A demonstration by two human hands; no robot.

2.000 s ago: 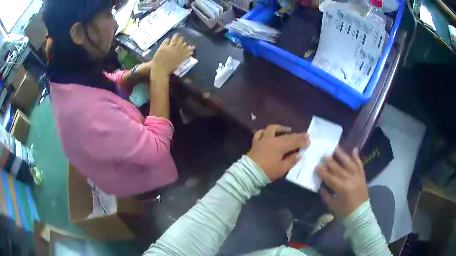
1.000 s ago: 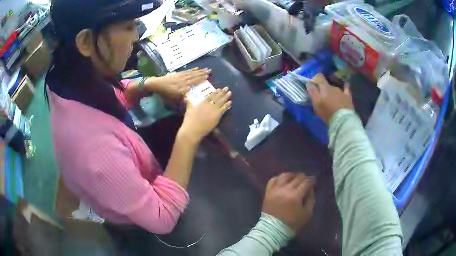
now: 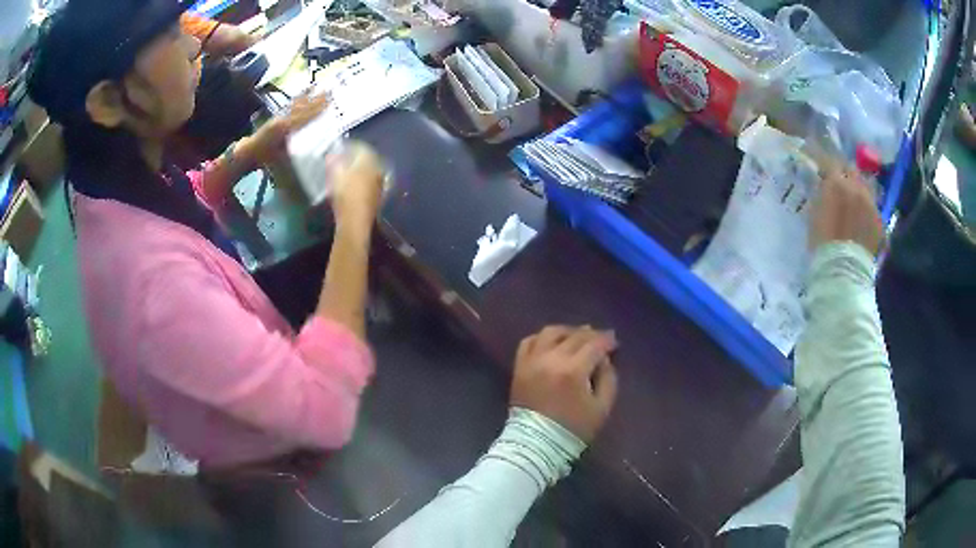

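Observation:
My left hand (image 3: 564,380) is above the dark table, loosely curled, with nothing seen in it. My right hand (image 3: 845,206) is at the upper right edge of the printed sheets (image 3: 755,252) in the blue tray (image 3: 669,280). Its fingertips are blurred against the paper, and I cannot tell whether they grip a sheet. Folded leaflets (image 3: 583,171) lie fanned in a row at the tray's left end.
A crumpled white piece (image 3: 501,248) lies mid-table. A small carton (image 3: 494,102) holds folded pieces. A red-capped bottle (image 3: 868,161), a red-and-white pack (image 3: 685,77) and clear bags are at the tray's far side. A co-worker in pink (image 3: 214,321) handles white paper at left.
My right hand first carried the folded paper away from in front of me to the tray's left end, then moved right to the sheets, empty of that leaflet. The co-worker's hands lifted and moved left.

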